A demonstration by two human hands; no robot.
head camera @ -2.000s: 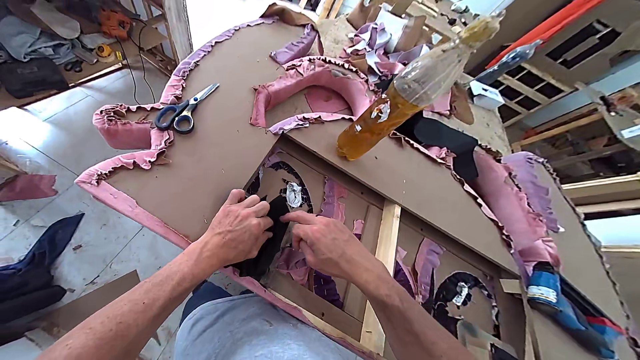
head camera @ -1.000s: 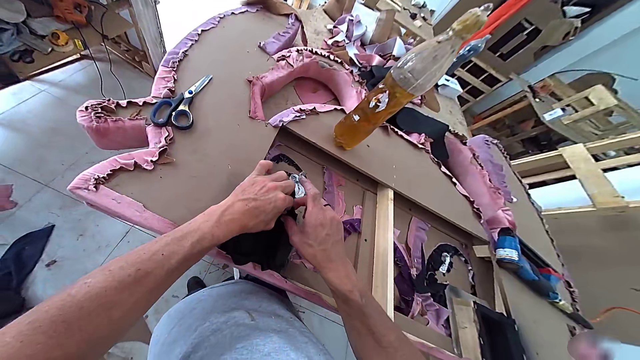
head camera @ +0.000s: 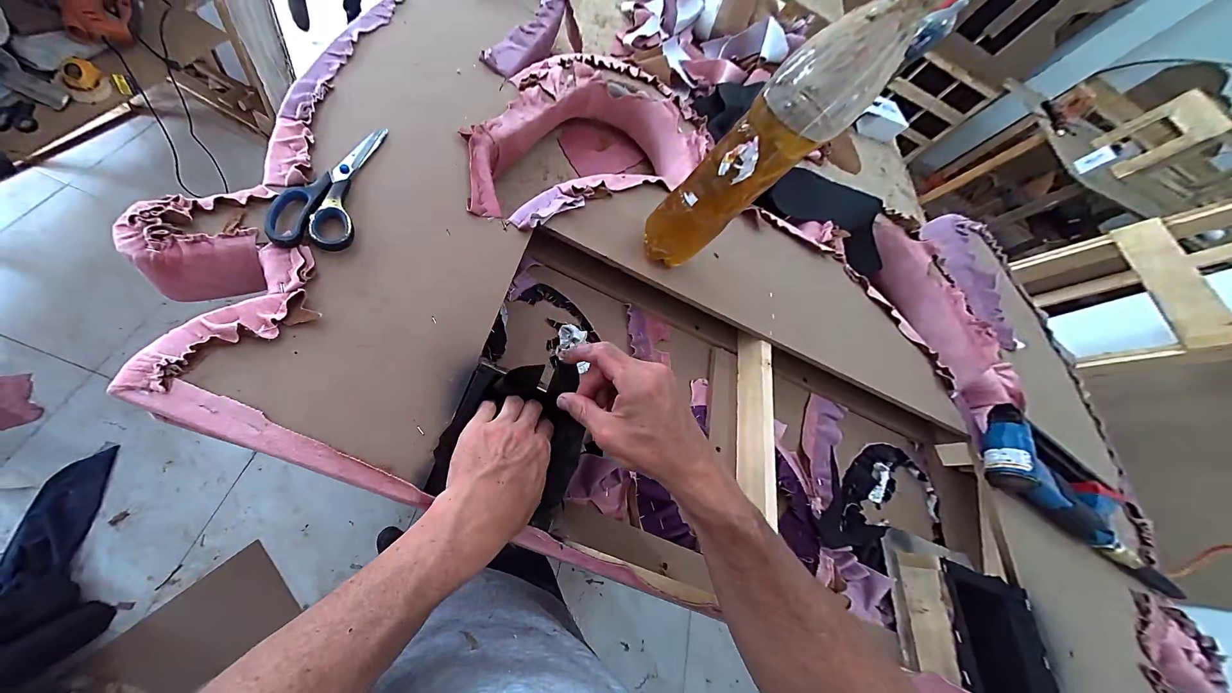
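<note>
My left hand (head camera: pixel 500 460) lies with its fingers on black fabric (head camera: pixel 558 467) inside the opening of an upholstered wooden frame backed with brown board (head camera: pixel 404 289). Just to the right, my right hand (head camera: pixel 626 404) has thumb and forefinger close together at the fabric's upper edge, near a small metallic-looking piece. Whether anything is pinched there cannot be told. Crumpled silvery material (head camera: pixel 572 339) sits beyond the right fingertips. Scissors with blue and black handles (head camera: pixel 325 197) lie on the board, and a plastic bottle of amber liquid (head camera: pixel 731 173) stands tilted in view to the right.
Gathered pink fabric (head camera: pixel 221 260) edges the board. A wooden crossbar (head camera: pixel 756 423) spans the opening. A blue tool (head camera: pixel 1049 481) lies at the right, near a black box-like part (head camera: pixel 996 626). Fabric scraps (head camera: pixel 707 43) are heaped at the back. Dark cloth (head camera: pixel 58 539) lies on the tiled floor.
My right hand has drawn back from the silvery piece to the black fabric's edge. My left hand now rests lower, its fingers on the fabric.
</note>
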